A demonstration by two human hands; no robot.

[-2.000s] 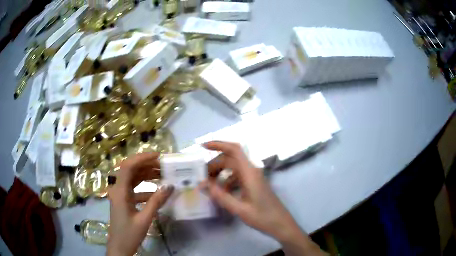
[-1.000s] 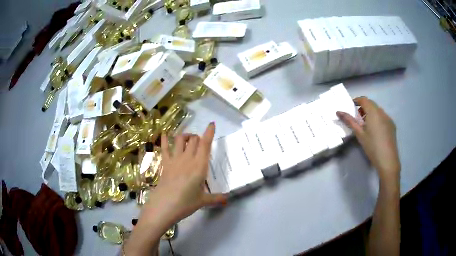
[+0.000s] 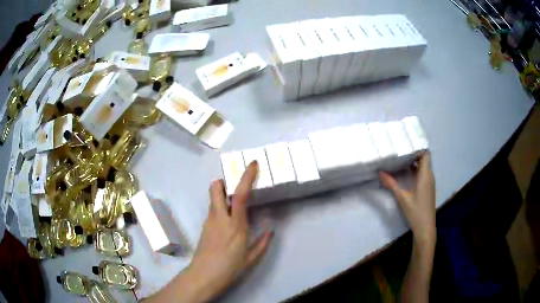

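A row of closed white cartons (image 3: 346, 148) lies on the table between my two hands. Its left cartons show pale gold print; their tops sit slightly uneven. My left hand (image 3: 222, 245) is at the row's left end, with fingertips on the end cartons and the other fingers spread in front. My right hand (image 3: 414, 204) holds the right end, its thumb at the front side and its fingers partly hidden at the corner. A single closed white carton (image 3: 153, 222) lies apart, left of my left hand.
A neat block of closed cartons (image 3: 355, 56) stands behind the row. An open carton (image 3: 189, 111) and another carton (image 3: 225, 72) lie left of it. Heaped yellow bottles (image 3: 77, 183) and cartons cover the table's left side. Loose bottles (image 3: 117, 274) lie at the lower left.
The row now lies straighter, with pale gold print showing at its left end. Both hands are still at its ends. A separate carton now lies beside the bottles. The view has shifted.
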